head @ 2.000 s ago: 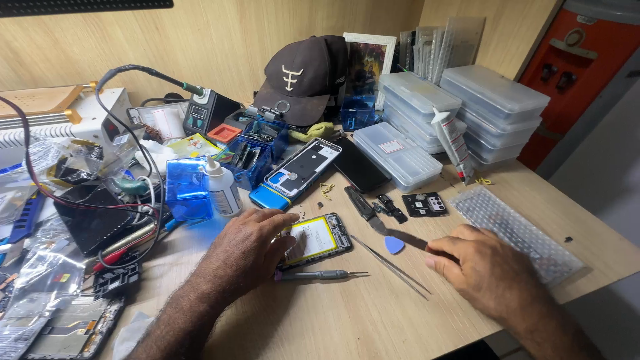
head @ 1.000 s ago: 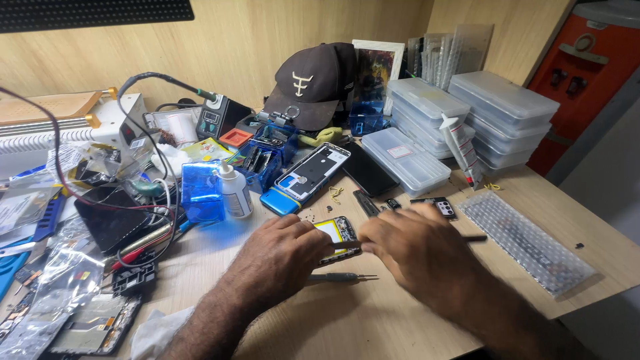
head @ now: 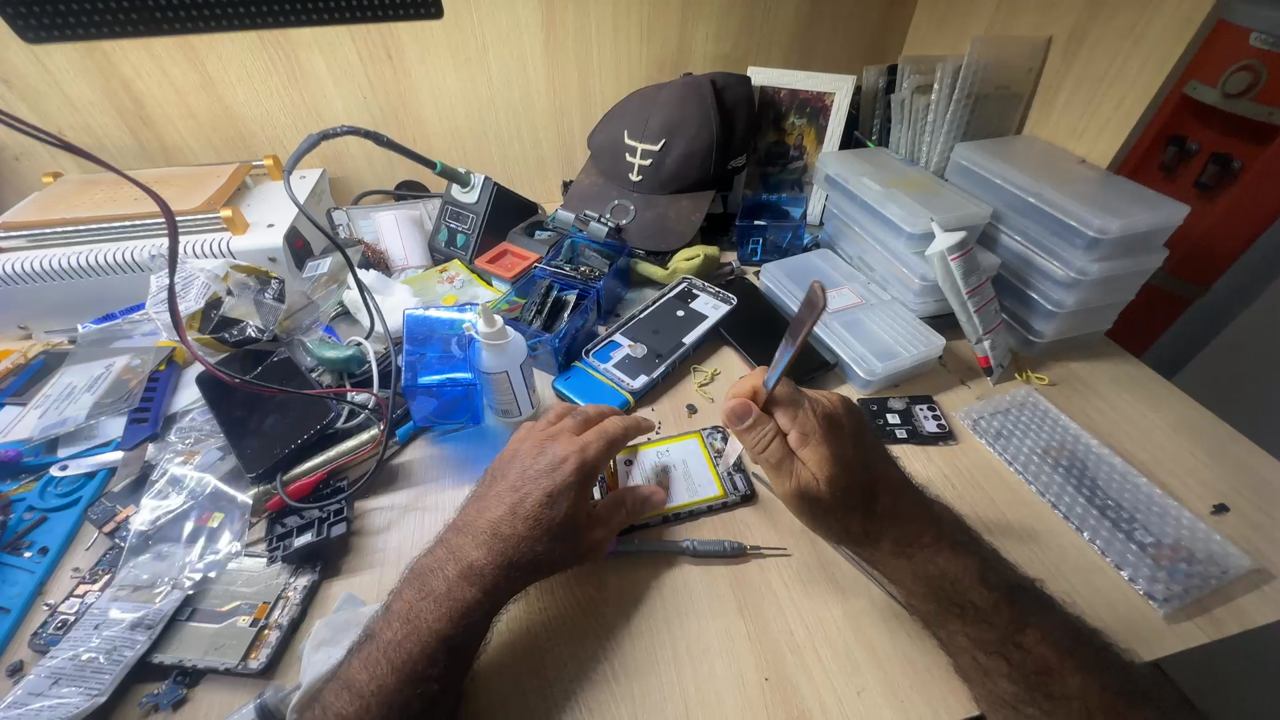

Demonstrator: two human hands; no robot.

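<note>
An opened smartphone point(head: 690, 470) lies on the wooden desk, its yellow-edged battery point(head: 672, 478) exposed. My left hand point(head: 560, 490) rests at the phone's left end, thumb and fingers apart around its edges. My right hand point(head: 800, 440) grips a flat metal pry tool point(head: 797, 335) held steeply; a thin pale tip below the fist meets the phone's right end. Just below the phone is a screwdriver point(head: 700, 548), partly behind my left hand. Tweezers point(head: 865, 575) show partly beneath my right forearm. A phone back frame point(head: 660, 335) leans on a blue object above.
Clear plastic cases point(head: 1065, 200), a glue tube point(head: 970, 295) and a bubble-wrap pouch point(head: 1110, 500) are on the right. A white bottle point(head: 503, 370) stands near my left hand. Cables, plastic bags and a disassembled phone point(head: 235, 615) crowd the left. A camera cover piece point(head: 908, 420) lies beyond my right wrist.
Two seconds ago my right hand held the pry tool low, right of the phone. It came in over the phone, and the tool now stands steeply at the phone's right end.
</note>
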